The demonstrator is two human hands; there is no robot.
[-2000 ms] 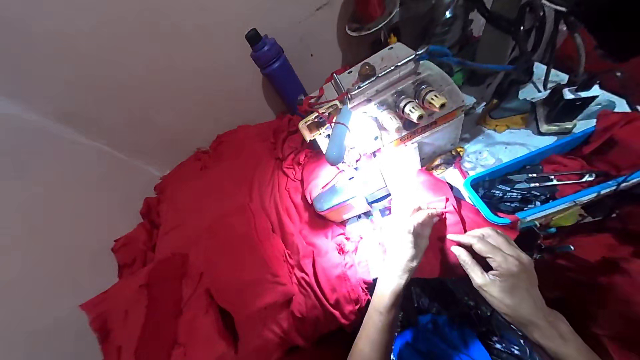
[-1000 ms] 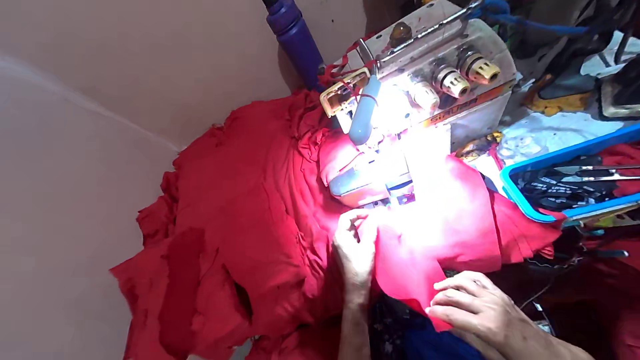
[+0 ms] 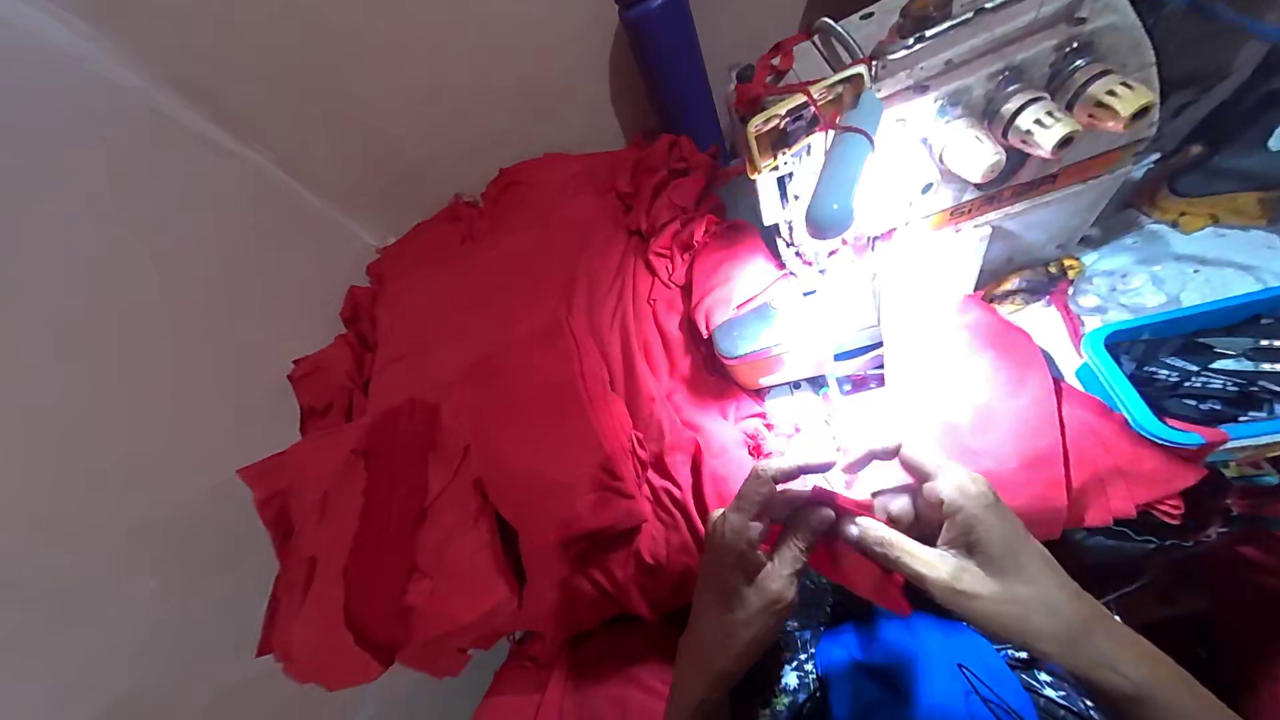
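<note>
A sewing machine (image 3: 1040, 190) with several cream tension dials stands at the upper right, its needle area washed out by bright light. Just below that area, my left hand (image 3: 755, 560) pinches the edge of a small red fabric piece (image 3: 850, 565) between thumb and fingers. My right hand (image 3: 945, 530) grips the same piece from the other side, the thumbs close together. Left of the machine spreads a large heap of red fabric (image 3: 520, 370). More red fabric (image 3: 1020, 430) lies to the right of the needle area. Glare hides the needle and part of the fingers.
Behind the heap stands a purple bottle (image 3: 675, 75) against the wall. A blue-rimmed tray (image 3: 1135, 400) with dark items and metal tools sits at the right. Blue cloth (image 3: 920, 665) lies below my hands.
My hands have come together on the small red piece; one second ago they were apart, the right hand holding its lower edge. The view has moved closer to the machine.
</note>
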